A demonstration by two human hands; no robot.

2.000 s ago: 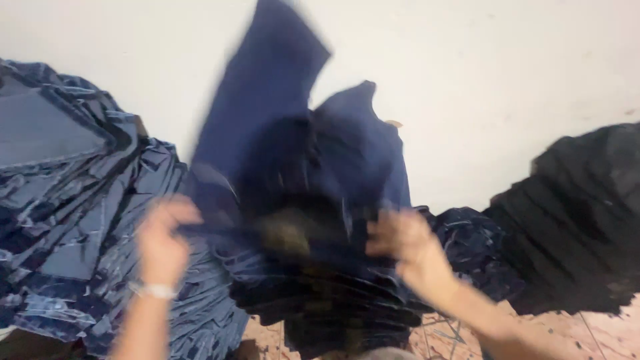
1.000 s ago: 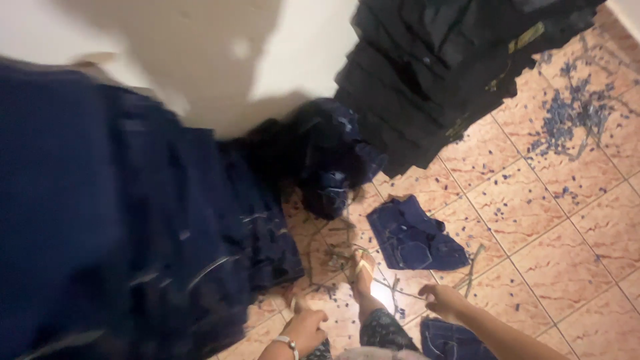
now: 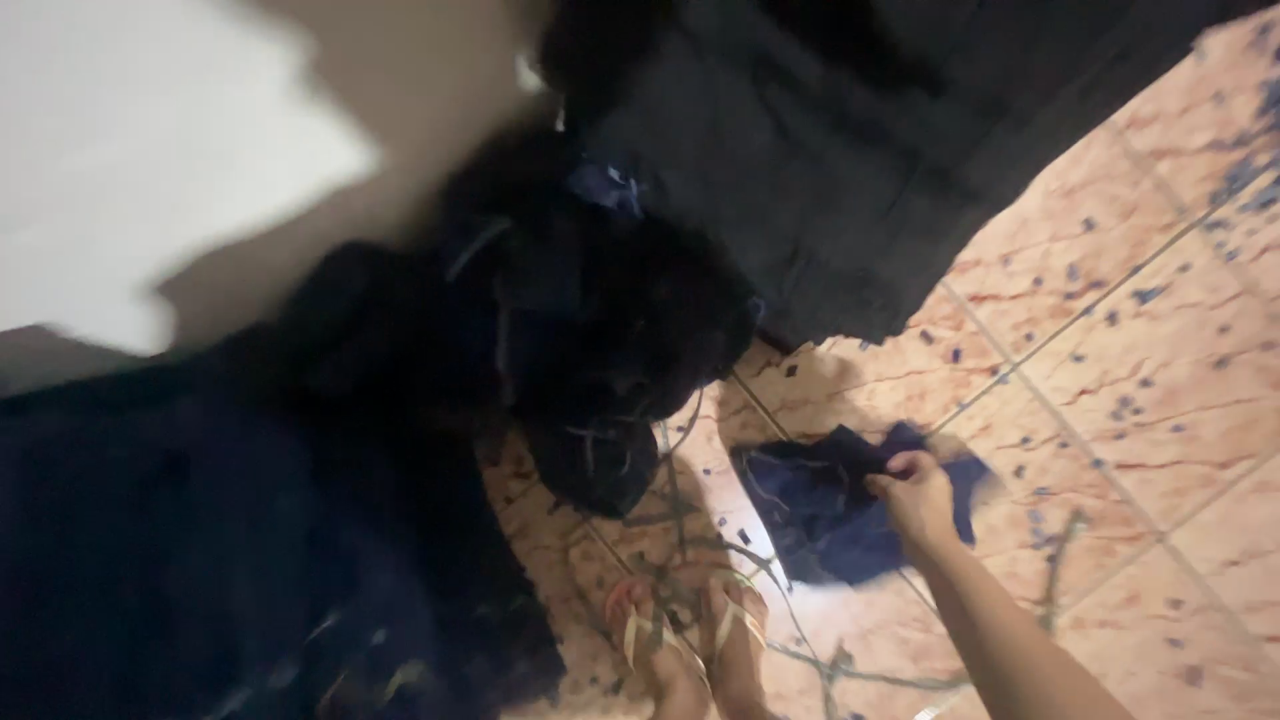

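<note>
My right hand (image 3: 915,495) pinches a small dark blue denim garment piece (image 3: 820,515) low over the tiled floor, right of my sandalled feet (image 3: 690,620). My left hand is outside the view. A large stack of dark blue denim garments (image 3: 220,540) fills the lower left. Dark crumpled denim (image 3: 600,330) hangs in the middle, its folds hard to tell apart in the shadow.
Black garments (image 3: 850,170) are piled at the upper right. A pale wall (image 3: 150,150) stands at the upper left. Blue scraps and fabric strips (image 3: 890,680) lie scattered on the pinkish floor tiles (image 3: 1080,400).
My right hand has moved to the denim piece that lay on the floor and taken hold of it. My left hand has left the view. The second denim piece near my feet is out of view.
</note>
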